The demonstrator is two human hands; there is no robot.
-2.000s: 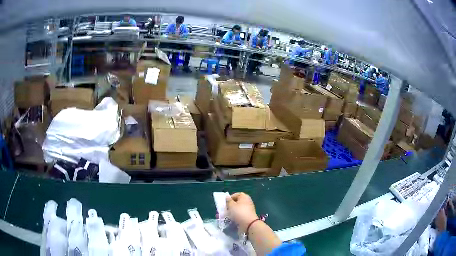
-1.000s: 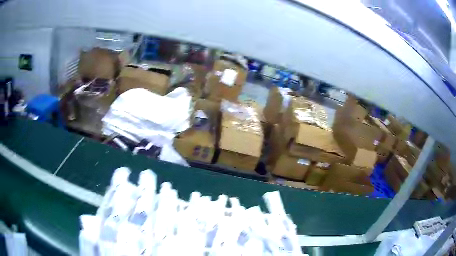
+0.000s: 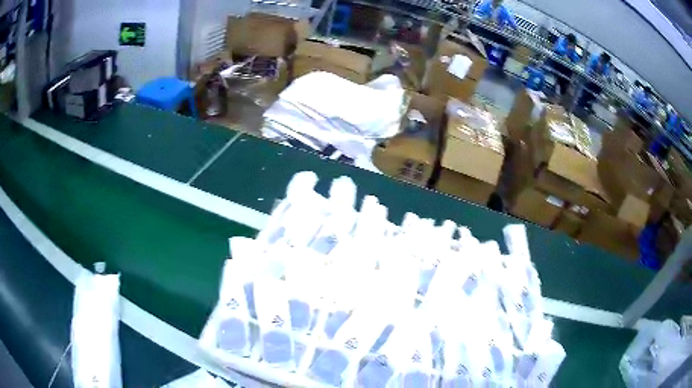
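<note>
A wide white tray (image 3: 265, 377) sits in front of me, holding rows of upright slim units in milky white bags (image 3: 277, 326). The bags show small black symbols and blue-grey patches at their lower ends. A long narrow white sleeve or bundle (image 3: 96, 330) lies apart at the lower left. Part of a flat white piece (image 3: 199, 380), perhaps empty bags, shows at the bottom edge left of the tray. Neither of my hands is in the picture.
The green conveyor belt (image 3: 152, 220) has pale metal rails. Beyond it are open cardboard cartons (image 3: 470, 155), a white sheet heap (image 3: 334, 106), a blue stool (image 3: 167, 94) and blue-clothed workers. A crumpled clear bag (image 3: 656, 352) lies at the right by a slanted post (image 3: 668, 276).
The view has swung left and down, so the tray shows more fully and the left end of the belt appears. My hand, at a bagged unit two seconds ago, is out of the picture.
</note>
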